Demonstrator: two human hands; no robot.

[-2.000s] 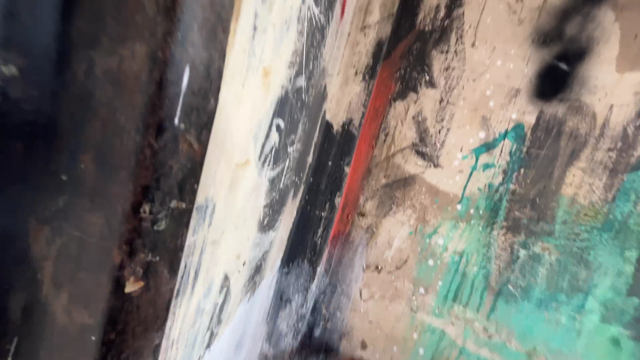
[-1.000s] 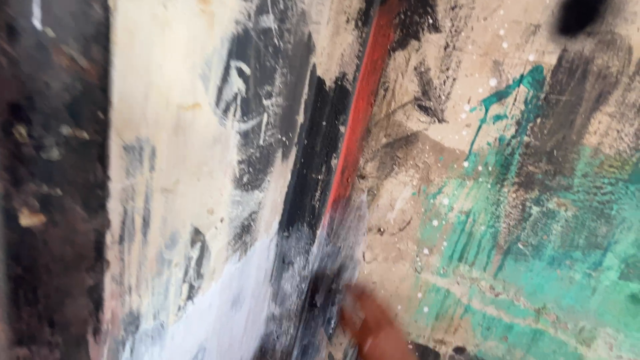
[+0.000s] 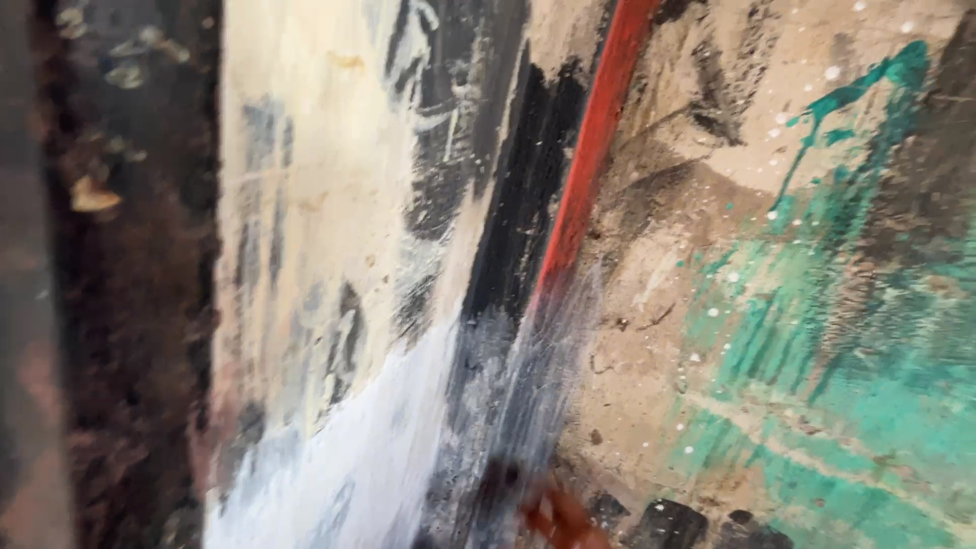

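At the bottom edge of the head view is part of my right hand (image 3: 560, 515), blurred by motion, its fingertips by the grey-streaked lower part of a painted board (image 3: 328, 191). A dark blurred shape (image 3: 499, 476) lies just left of the fingertips; whether the hand grips it cannot be told. The board carries cream, black and pale grey-white paint. A red painted strip (image 3: 583, 168) runs slantwise along its right side, and grey paint covers the area at its lower end. My left hand is out of view.
Right of the strip lies a beige surface (image 3: 640, 305) with teal paint (image 3: 900, 412), dark smears and white specks. Several dark patches (image 3: 671, 522) are at its lower edge. A dark, stained surface (image 3: 137, 305) with small pale flecks runs down the left side.
The hand, absent two seconds ago, came in at the bottom one second ago and is now lower in view. The view has shifted, and the board appears more upright than at first.
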